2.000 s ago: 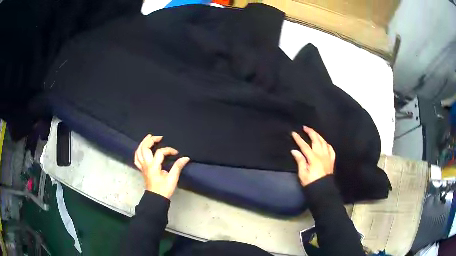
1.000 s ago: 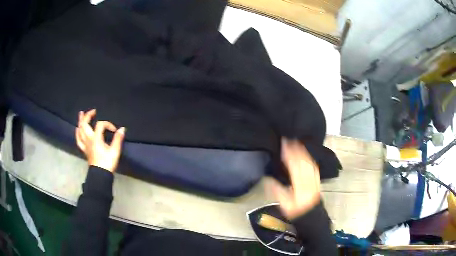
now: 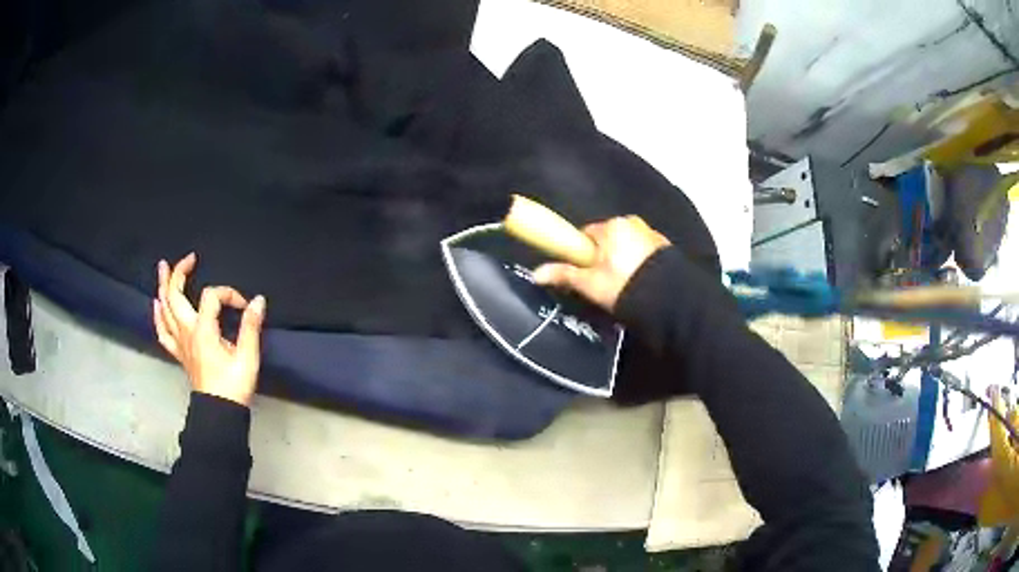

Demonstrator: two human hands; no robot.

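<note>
The black garment (image 3: pixel 302 168) lies draped over the navy padded board (image 3: pixel 413 385), whose front edge shows below the hem. My right hand (image 3: pixel 603 263) grips the pale wooden handle of the steam iron (image 3: pixel 536 307). The iron has a dark top with a white rim and is over the garment's right part, above the board's rounded end. Whether it touches the cloth is hard to tell. My left hand (image 3: pixel 212 335) is at the garment's front edge on the left, thumb and index finger curled together; whether they pinch cloth is unclear.
The blue hose wrap (image 3: pixel 782 292) and tan hose (image 3: pixel 911 298) run right from behind my right sleeve. A cream mat (image 3: pixel 715 480) lies at the table's right. A black phone (image 3: pixel 19 324) is at the left edge. Cardboard (image 3: pixel 670 25) stands at the back. Green floor shows at lower left.
My right hand has left the cloth, taken hold of the iron at the front right and brought it up over the garment. My left hand stays near the edge. The view has shifted right.
</note>
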